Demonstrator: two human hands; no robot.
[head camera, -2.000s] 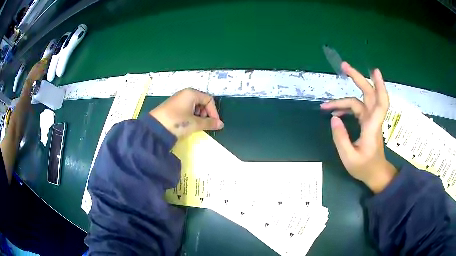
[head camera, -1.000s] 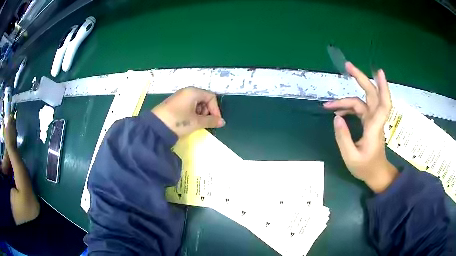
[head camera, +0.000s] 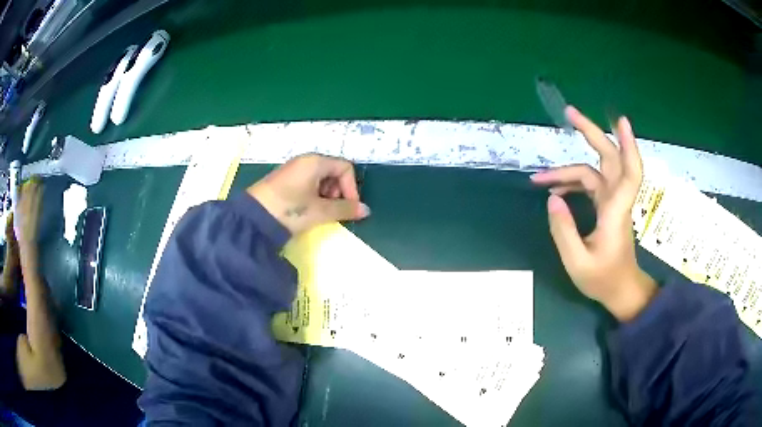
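Observation:
My left hand (head camera: 311, 190) is over the upper left end of the fanned label sheets (head camera: 434, 308), thumb and index finger pinched together; whether a tiny label or film is between them cannot be told. My right hand (head camera: 606, 221) is raised at the right with its fingers spread. A clear oval film (head camera: 551, 100) sticks out from its raised fingertip, greenish over the belt. The sheets are white with small black print and yellow at their left part.
Two white handheld devices (head camera: 138, 79) lie on the green belt (head camera: 351, 62) behind the scuffed white rail (head camera: 418, 142). More label sheets lie left (head camera: 180, 217) and right (head camera: 710, 242). A black phone (head camera: 91, 258), white scrap (head camera: 74, 208), pale block (head camera: 81, 160) and another person's arm (head camera: 35, 292) are left.
Compared with two seconds ago, the other person's arm has moved away from the devices to the far left, and the devices sit slightly further right. My hands keep nearly the same pose.

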